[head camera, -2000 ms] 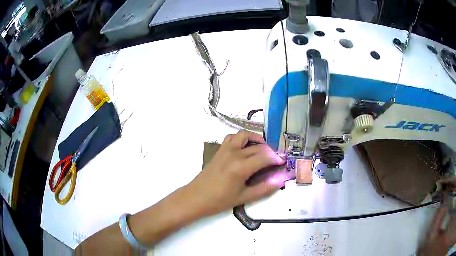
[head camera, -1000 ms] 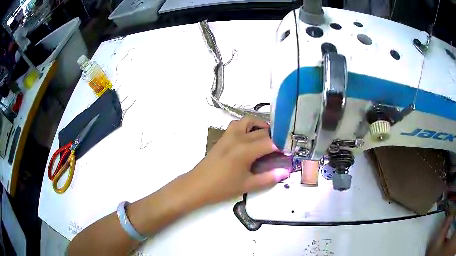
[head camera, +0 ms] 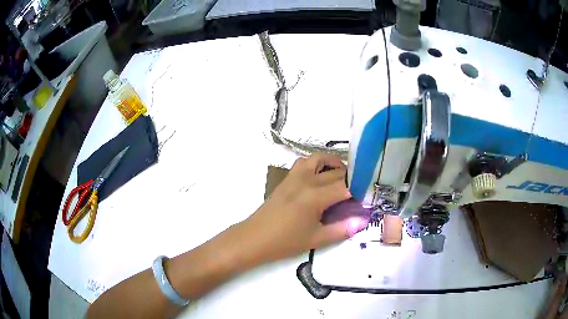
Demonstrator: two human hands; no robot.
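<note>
My left hand [head camera: 296, 209] lies palm down at the needle, its thumb and fingers holding a brown fabric piece [head camera: 341, 213] flat by the presser foot [head camera: 385, 198] under pinkish light. A corner of brown fabric shows left of the hand. The white, blue-striped sewing machine [head camera: 398, 134] stands at the right. A narrow grey-beige strip [head camera: 280, 112] curls behind the hand and runs toward the machine. A pile of brown pieces [head camera: 514, 237] lies under the machine arm. My right hand [head camera: 556, 302] is blurred and cut off at the lower right edge.
Red- and yellow-handled scissors [head camera: 93, 198] lie on a folded dark cloth [head camera: 127, 152] at the left of the white table [head camera: 205, 131]. A small bottle with yellow-orange liquid [head camera: 127, 103] is beside the cloth. White bins [head camera: 177, 15] stand beyond the table.
The camera view has shifted, so the machine sits farther right. My left hand stays on the brown piece by the needle. My right hand shows less at the right edge than two seconds ago.
</note>
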